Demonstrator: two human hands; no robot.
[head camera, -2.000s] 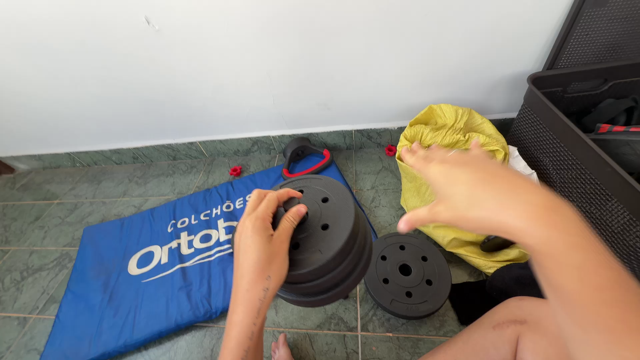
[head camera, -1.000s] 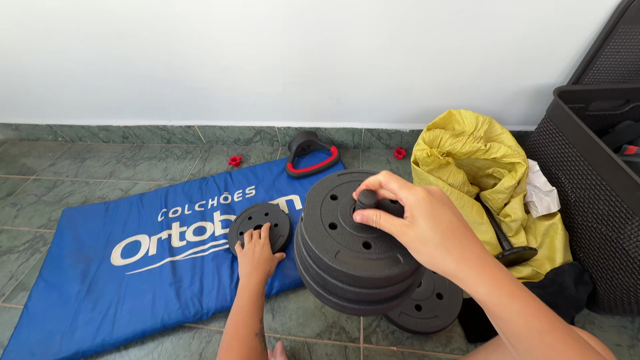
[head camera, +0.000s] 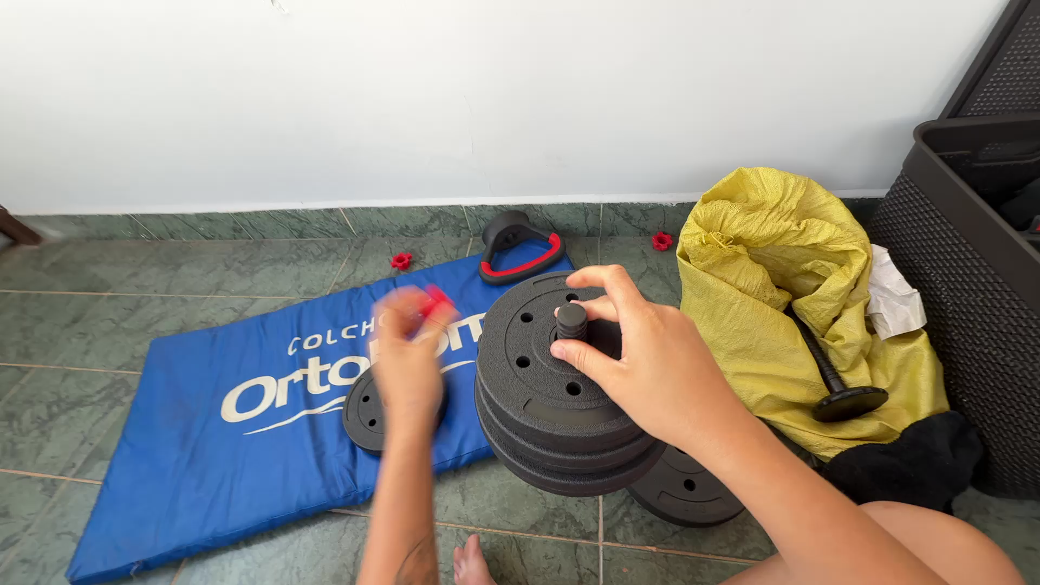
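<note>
A stack of black weight plates (head camera: 536, 390) stands upright before me, with the threaded end of a bar (head camera: 572, 321) sticking out of its top plate. My right hand (head camera: 650, 349) rests around that bar end, thumb and fingers on either side of it. Left of the stack, my blurred left hand (head camera: 410, 349) holds a small red star-shaped nut (head camera: 437, 305) between its fingers. Below that hand a smaller black plate (head camera: 366, 414) lies on the blue mat (head camera: 268, 463). Another black plate (head camera: 691, 487) lies on the floor, partly hidden by the stack.
A black and red kettlebell handle (head camera: 520, 252) lies at the mat's far edge. Red star nuts lie on the tiles (head camera: 401, 261) and near the wall (head camera: 662, 241). At right are a yellow sack (head camera: 756, 325), a black bar with a flange (head camera: 821, 366), black cloth (head camera: 902, 459) and a dark basket (head camera: 959, 244).
My left hand has left the small plate on the mat and now has a red nut in its fingers. My right hand remains at the bar end on top of the stack.
</note>
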